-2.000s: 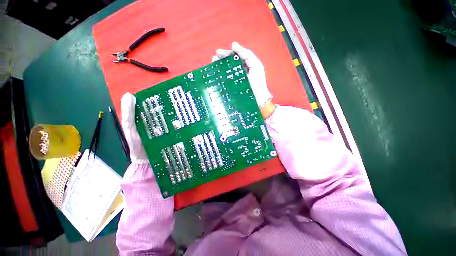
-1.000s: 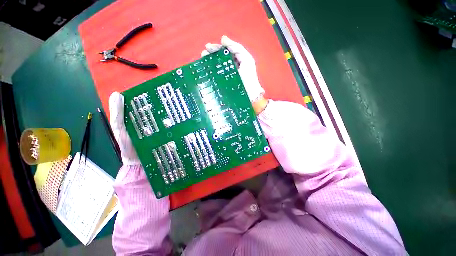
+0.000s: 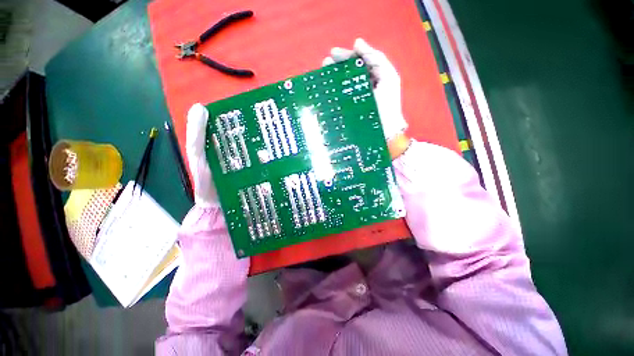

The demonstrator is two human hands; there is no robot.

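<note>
A green circuit board (image 3: 278, 167) is held above the red mat, solder side up, with blocks of silvery stripes on its left part and a bright glare strip near its middle. My left hand (image 3: 198, 153), in a white glove, grips the board's left edge. My right hand (image 3: 381, 83), also in a white glove, grips its upper right corner and right edge. Some of the fingers of both hands are hidden under the board. Diagonal cutters (image 3: 191, 50) with black handles lie spread on the red mat (image 3: 306, 28) beyond the board.
At the left are a yellow tape-roll cup (image 3: 104, 165) with small pieces, dark tweezers (image 3: 145, 163), a slim dark pen or probe (image 3: 178, 156), a record sheet (image 3: 132, 243) on a dotted sticker sheet (image 3: 87, 215), and a black red-lined tray (image 3: 28, 201). A pale rail (image 3: 480, 132) borders the mat's right side.
The view has shifted, so the whole scene sits further right and higher in the picture. The glare on the board has narrowed. Both hands keep their hold on the board.
</note>
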